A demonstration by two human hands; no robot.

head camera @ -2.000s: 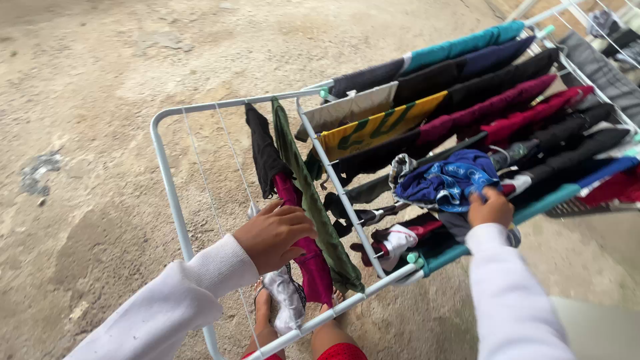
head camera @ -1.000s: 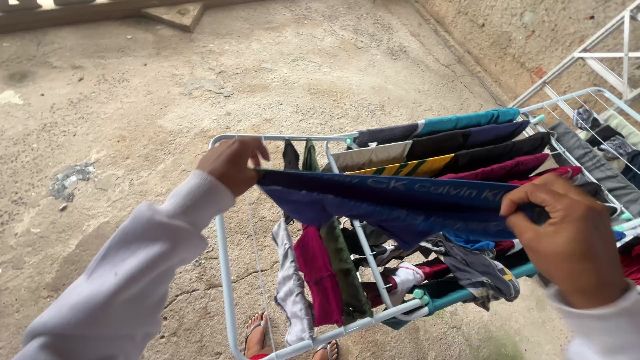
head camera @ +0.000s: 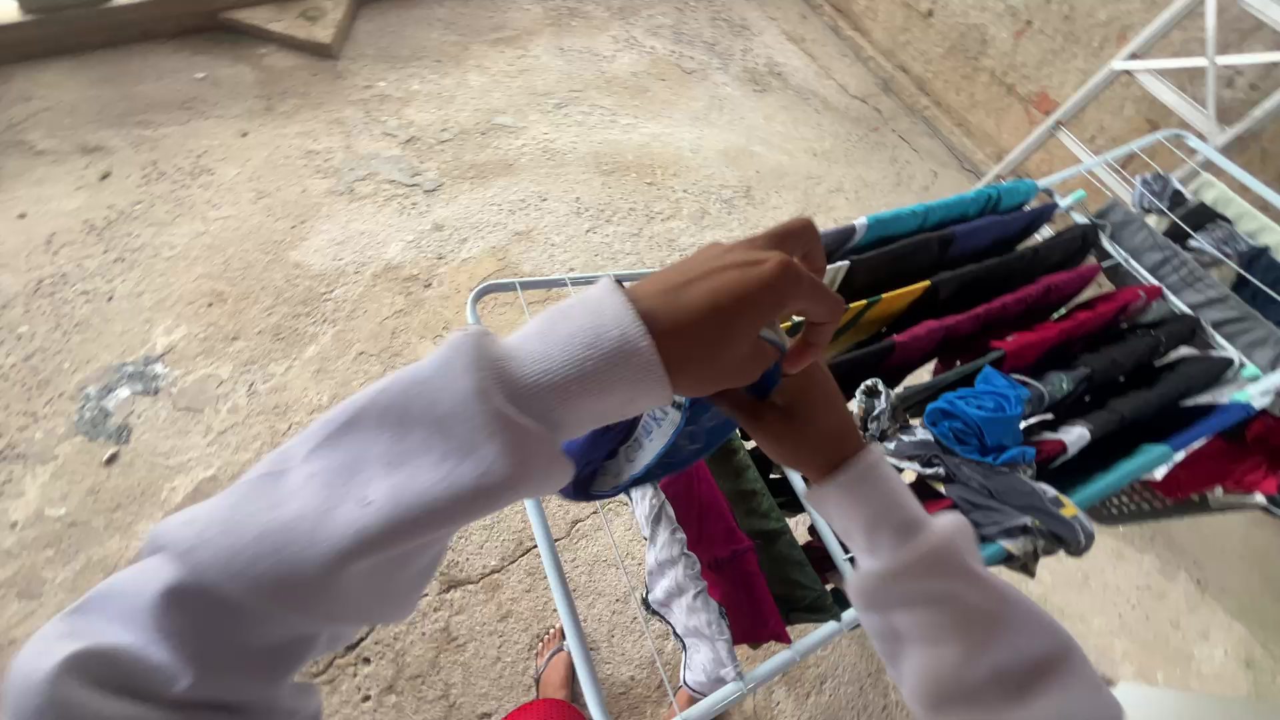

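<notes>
My left hand [head camera: 740,300] and my right hand [head camera: 800,415] are close together above the near wing of a white metal drying rack [head camera: 548,560]. Both are closed on a blue garment with a lettered waistband [head camera: 650,450], which hangs bunched below and behind my left wrist. Under it, a grey-white garment [head camera: 675,580], a magenta garment [head camera: 725,560] and a dark green garment [head camera: 770,530] hang on the wing. A bright blue bundled cloth [head camera: 980,415] and a dark grey garment [head camera: 1000,490] lie on the rack right of my right hand.
Rows of clothes, among them a teal one [head camera: 935,215] and a yellow and black one [head camera: 885,310], cover the main rack. A white metal frame [head camera: 1150,75] leans at the upper right. Red clothes in a basket [head camera: 1225,465] stand at the right. My sandalled foot [head camera: 554,665] is below.
A second ago the blue garment was stretched wide between my hands; now my hands have come together and it hangs bunched. Two seconds ago my right hand was at a blue bundle on the rack.
</notes>
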